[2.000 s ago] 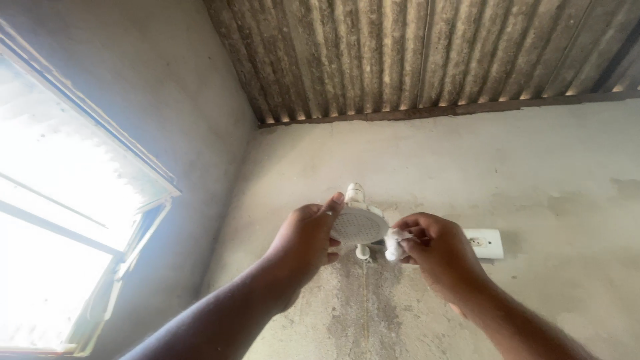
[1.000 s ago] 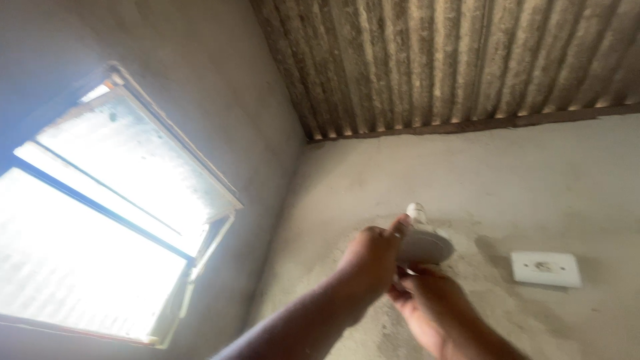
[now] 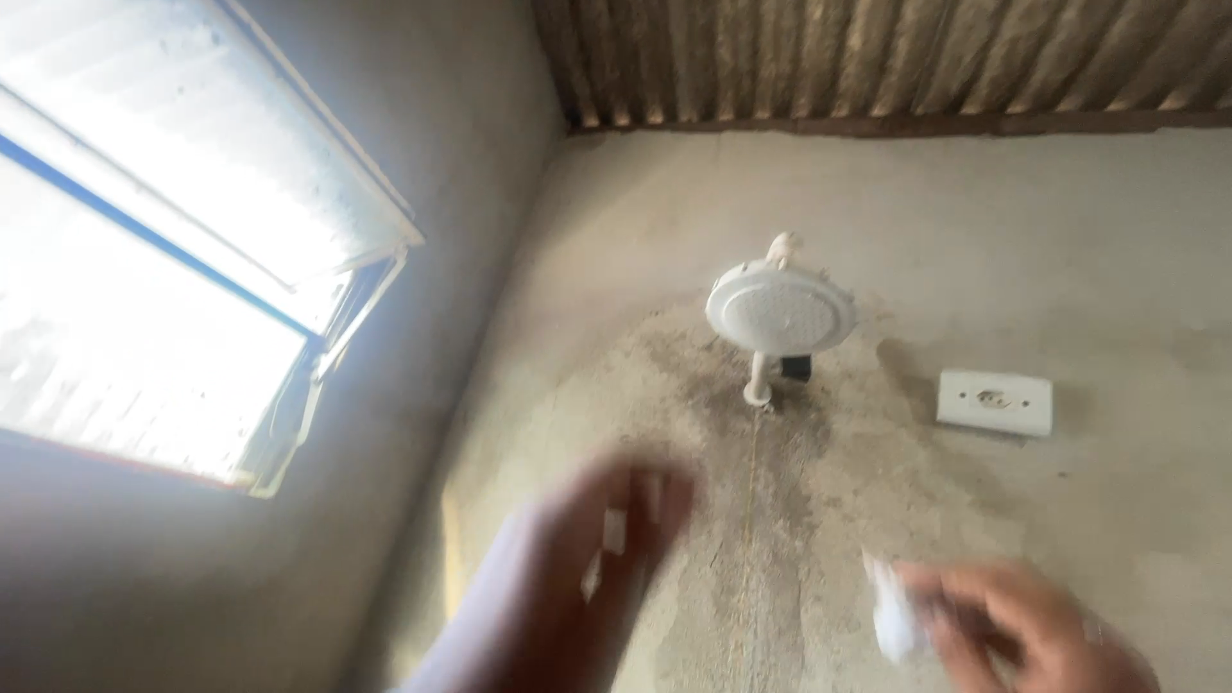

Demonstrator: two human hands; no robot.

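Observation:
A round white shower head [image 3: 782, 313] is mounted on the wall by a white pipe arm, with a short white pipe stub [image 3: 758, 380] and a small dark piece [image 3: 796, 368] beneath it. My left hand [image 3: 626, 520], blurred by motion, is below and left of the shower head and does not touch it; whether it holds anything cannot be made out. At the lower right, my right hand [image 3: 1011, 616] pinches a small white item [image 3: 895, 611], perhaps a wad of cloth or paper, between its fingers.
A white wall socket plate [image 3: 995, 402] is fixed to the right of the shower head. On the left wall, a bright window [image 3: 318, 371] has its frame tilted out. Corrugated roofing [image 3: 866, 67] runs overhead above the stained plaster wall [image 3: 674, 212].
Both hands have come away from the shower head and dropped lower, the left to its lower left, the right to its lower right. The left hand has let go of the shower head.

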